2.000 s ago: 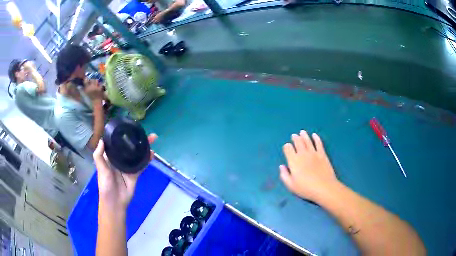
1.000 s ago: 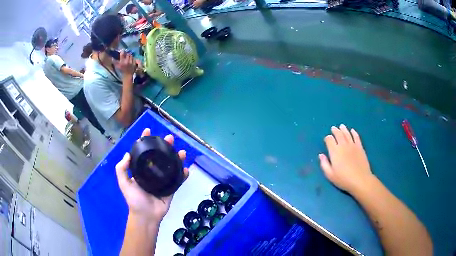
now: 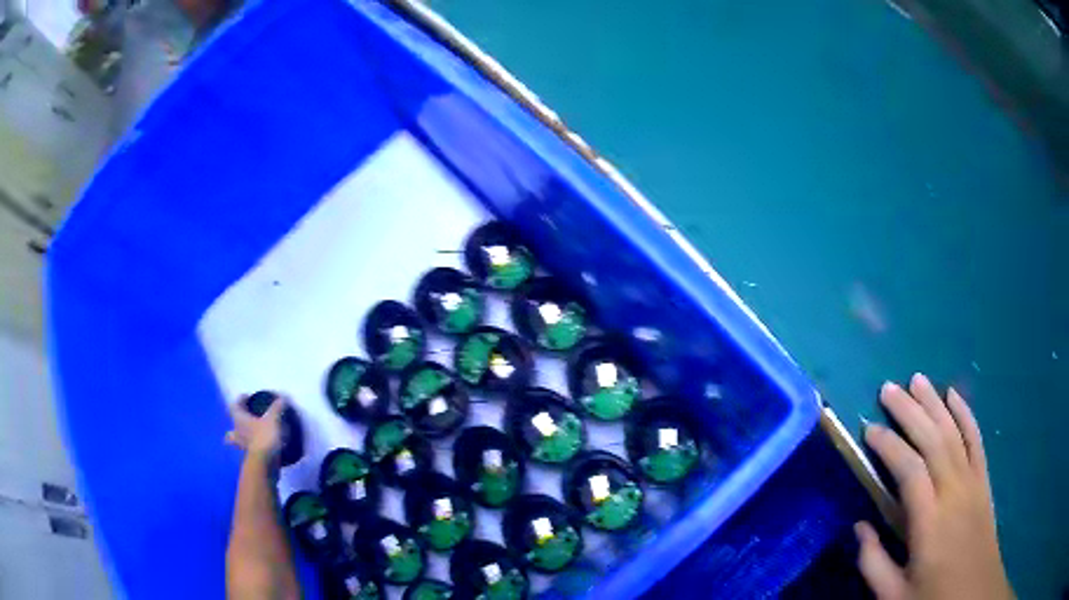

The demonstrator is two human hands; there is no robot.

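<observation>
My left hand [image 3: 254, 436] is down inside the blue crate [image 3: 750, 340], at the left side of the white liner sheet [image 3: 340, 252]. It holds a round black housing [image 3: 279, 424], partly hidden by the fingers. Several round black housings with green boards [image 3: 489, 358] stand in slanting rows on the sheet, open sides up, each showing a small white or silver block. My right hand [image 3: 938, 492] is empty, fingers a little apart, resting at the near edge of the teal bench [image 3: 727, 117].
The bench's pale edge strip [image 3: 586, 158] runs diagonally beside the crate. A second dark blue crate surface [image 3: 774, 539] shows below the first one's corner. Blurred pale floor or cabinets [image 3: 29, 387] lie at the far left.
The view has swung down over the crate. My left hand has lowered the black housing into the crate. My right hand has come to the bench's edge. The fan, people and screwdriver have left view.
</observation>
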